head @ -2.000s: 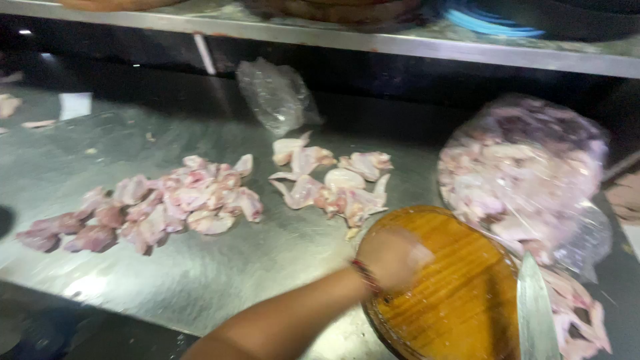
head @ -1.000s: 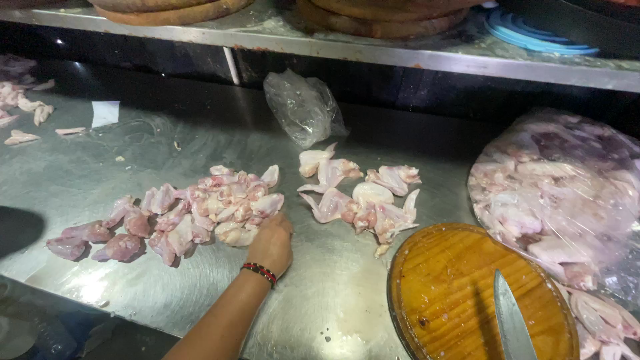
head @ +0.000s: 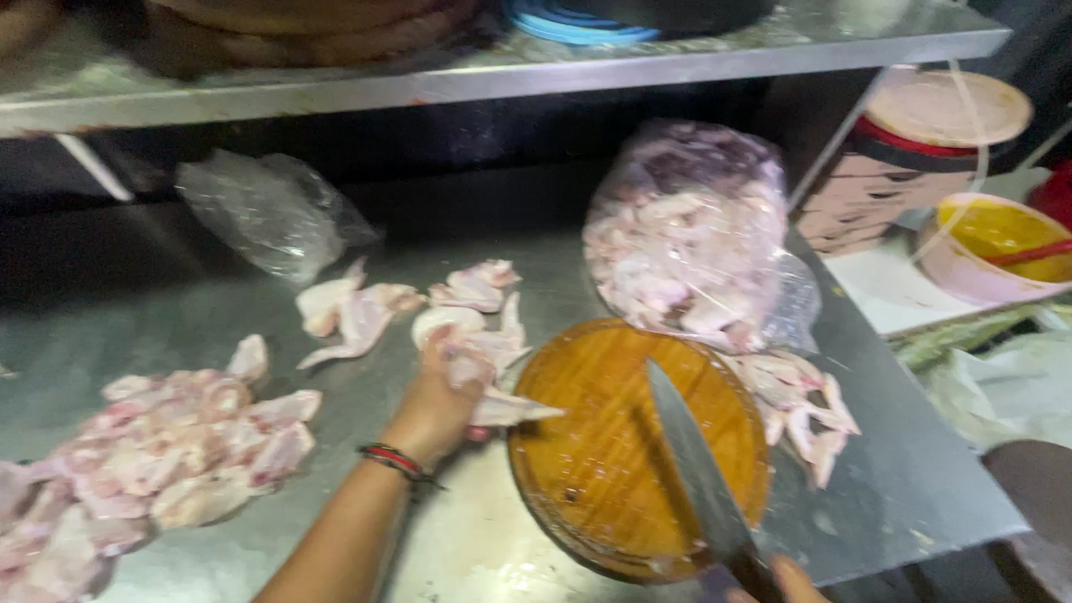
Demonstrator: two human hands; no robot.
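My left hand [head: 448,389], with a beaded bracelet on its wrist, grips a raw chicken wing [head: 507,409] at the left edge of a round wooden cutting board [head: 603,469]. At the bottom right, partly cut off by the frame, my right hand [head: 787,582] holds a large kitchen knife [head: 699,461], its blade slanting over the board. Several raw wings [head: 360,314] lie behind and left of my left hand. A pile of raw chicken pieces [head: 193,435] spreads at the left. Behind the board stands a clear plastic bag of raw chicken [head: 687,243], with more wings [head: 800,410] beside the board.
A crumpled clear plastic bag [head: 260,213] lies at the back of the steel table [head: 904,494]. A metal shelf [head: 502,79] runs above the table's rear. Off the right edge are a tub with yellow contents [head: 997,243] and a lidded container [head: 946,109].
My left hand has moved from the chicken pile to the wings by the board and taken hold of one. My right hand now shows on the knife. The view has swung right.
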